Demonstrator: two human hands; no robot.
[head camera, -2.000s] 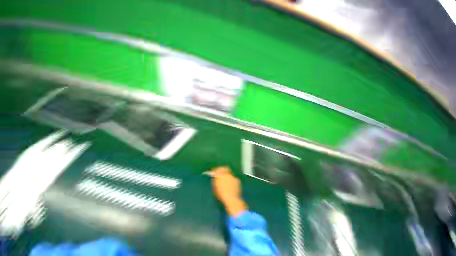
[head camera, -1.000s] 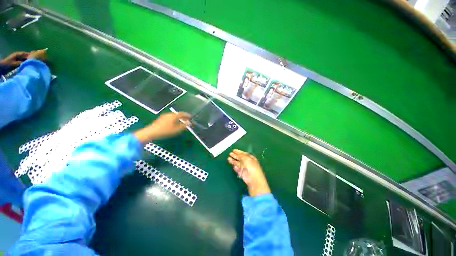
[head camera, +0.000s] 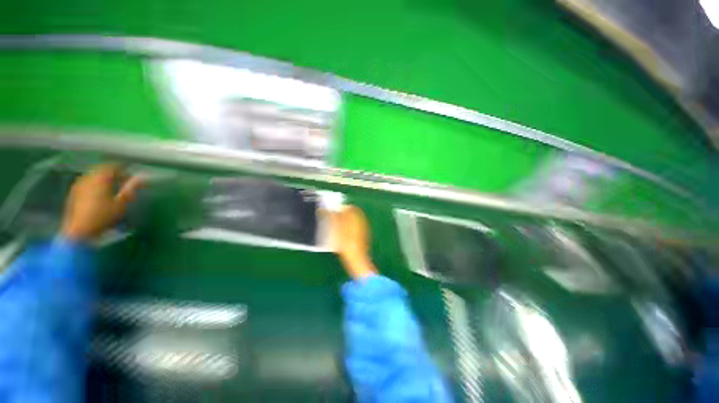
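Note:
The picture is strongly blurred. A dark phone back film sheet (head camera: 256, 211) with a white border lies on the dark-green bench below the green panel. My right hand (head camera: 349, 236) is at its right end, fingers at the white border; blur hides whether they grip it. My left hand (head camera: 96, 201) is at the far left, over another film sheet (head camera: 47, 197) that it partly covers. Its fingers look apart, but I cannot tell whether it holds anything. Two ring sticker strips (head camera: 177, 315) lie side by side between my forearms.
Another film sheet (head camera: 453, 248) lies right of my right hand, with a strip (head camera: 463, 346) below it. A shiny clear plastic bag (head camera: 532, 346) and more sheets (head camera: 571, 260) lie further right. An instruction sheet (head camera: 268, 118) hangs on the green panel.
The view has swung to the right and blurred. My left hand has moved left, away from the middle film sheet. My right hand has moved up to that sheet's right end.

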